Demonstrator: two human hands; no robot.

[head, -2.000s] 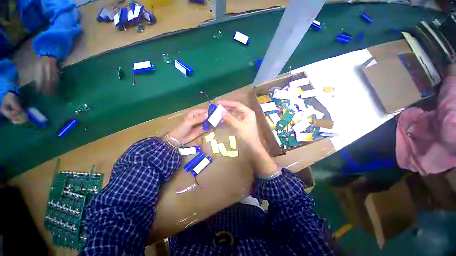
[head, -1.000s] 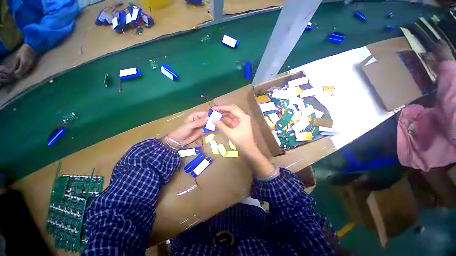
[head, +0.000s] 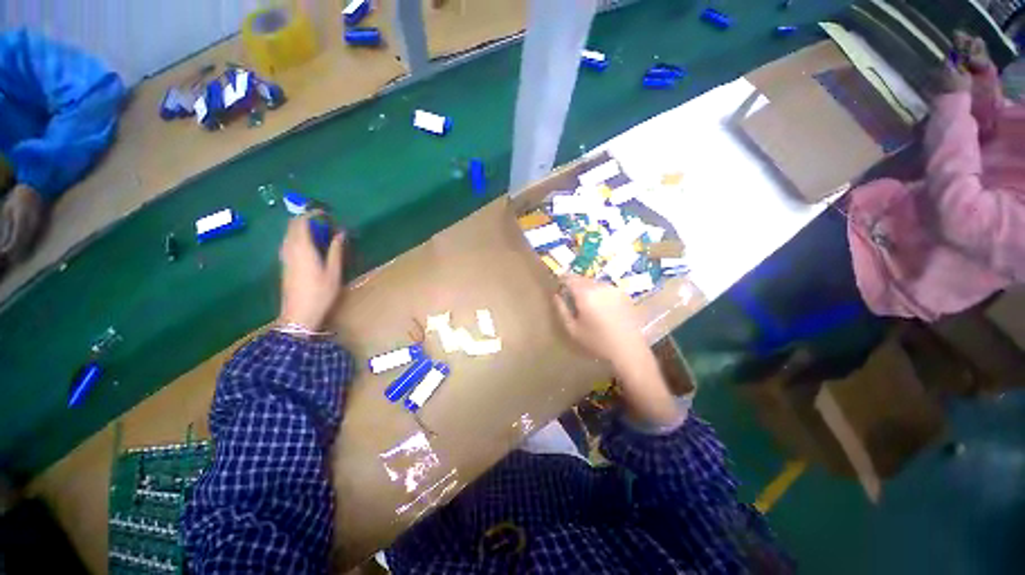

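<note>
My left hand (head: 308,281) reaches over the green conveyor belt, with a blurred dark-blue battery pack (head: 321,231) at its fingers. Another blue-and-white pack (head: 296,203) lies just beyond the fingertips. My right hand (head: 598,320) is at the near-left edge of the parts box (head: 534,254), its fingers bent; whether it holds anything is hidden. Several blue packs (head: 426,385) with white faces and thin leads lie on the bench between my forearms. Pale strips (head: 463,337) lie just beyond them.
Green PCB panels (head: 161,505) lie at lower left. A metal post (head: 545,101) stands by the box. More packs (head: 218,224) lie on the belt. A yellow tape roll (head: 279,39) and piled packs are across it. People's sleeves show at left and right; cardboard (head: 812,129) lies at right.
My hands have parted. The left has carried the pack forward-left to the belt; the right has drawn back beside the box. Packs on the belt and the whole view have shifted left.
</note>
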